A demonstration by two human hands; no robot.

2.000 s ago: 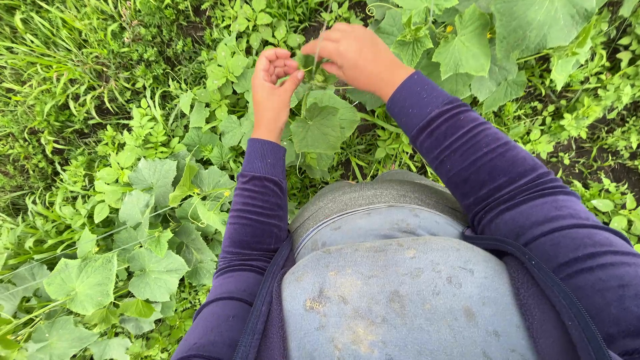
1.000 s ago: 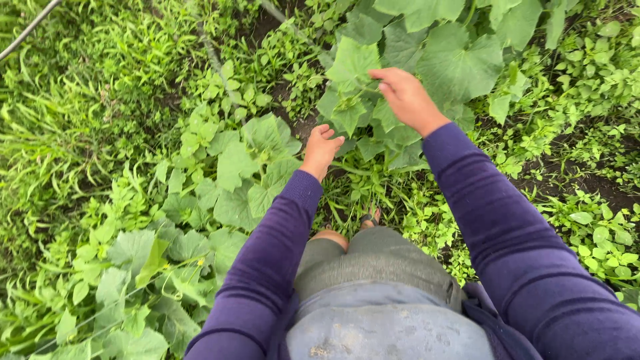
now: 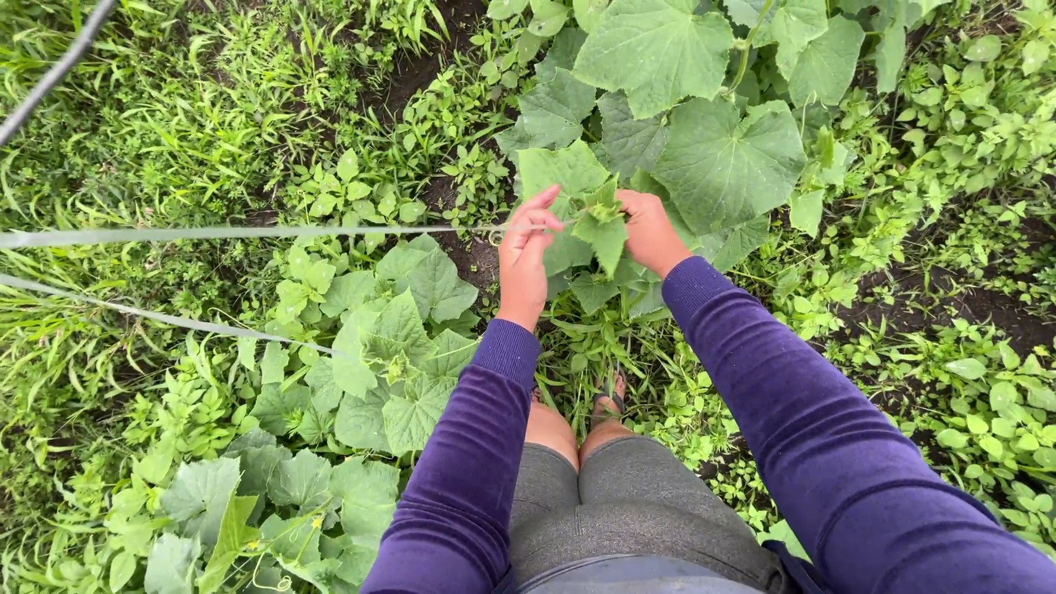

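Observation:
My right hand (image 3: 652, 231) grips the leafy growing tip of a cucumber-like vine (image 3: 605, 227), its thumb and forefinger at the stem just below the young leaves. To its left, my left hand (image 3: 528, 252) has its fingers bent around a pale flat plastic string (image 3: 371, 231), which runs taut from the left edge to the shoot. A thin curled tendril shows beside the left fingers. Where the string meets the stem is partly hidden by leaves and fingers.
A second pale string (image 3: 181, 320) slants down to a neighbouring vine (image 3: 400, 355) at left. A dark cable or rod (image 3: 58, 70) crosses the upper left corner. Broad vine leaves (image 3: 730, 161) spread above my hands. Weeds surround my sandalled foot (image 3: 610, 396).
Against one second ago, my left hand has come up beside the shoot and now has the string at its fingers. My right hand stays at the vine's tip. The view has shifted.

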